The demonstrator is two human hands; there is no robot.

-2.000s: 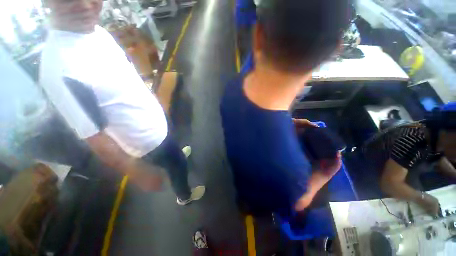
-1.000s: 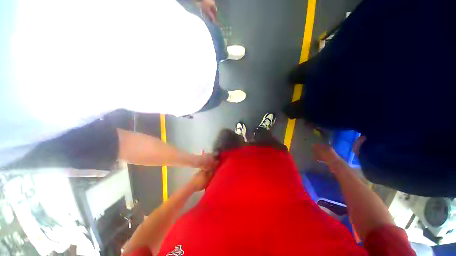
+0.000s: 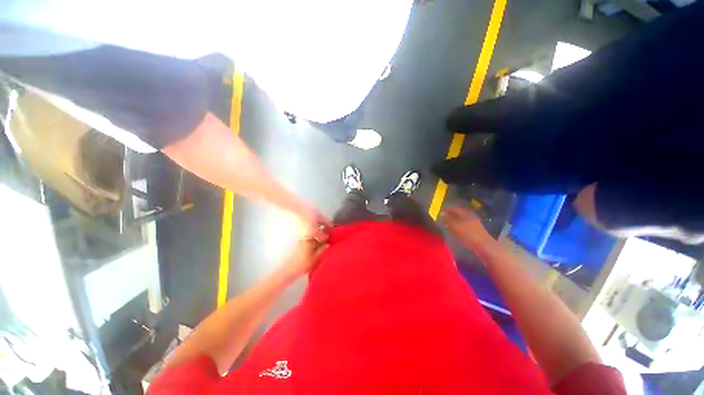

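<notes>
My left hand (image 3: 313, 251) is at the left edge of my red shirt (image 3: 378, 308), at waist height. Another person's hand (image 3: 315, 224) meets it there. The two overlap, so I cannot tell whether my fingers grip anything. My right hand (image 3: 462, 224) hangs at my other side, slightly blurred, with loose fingers and nothing seen in it.
A person in a white shirt (image 3: 324, 54) stands at the upper left, one in dark clothes (image 3: 610, 116) at the right. Yellow lines (image 3: 226, 239) mark the grey aisle. Blue bins (image 3: 533, 224) and a pale machine table (image 3: 641, 301) are at right, a brown carton (image 3: 58, 146) at left.
The view has shifted. The white-shirted person is higher in the picture, their arm still reaching to my left hand. My right hand has moved inward, closer to my body.
</notes>
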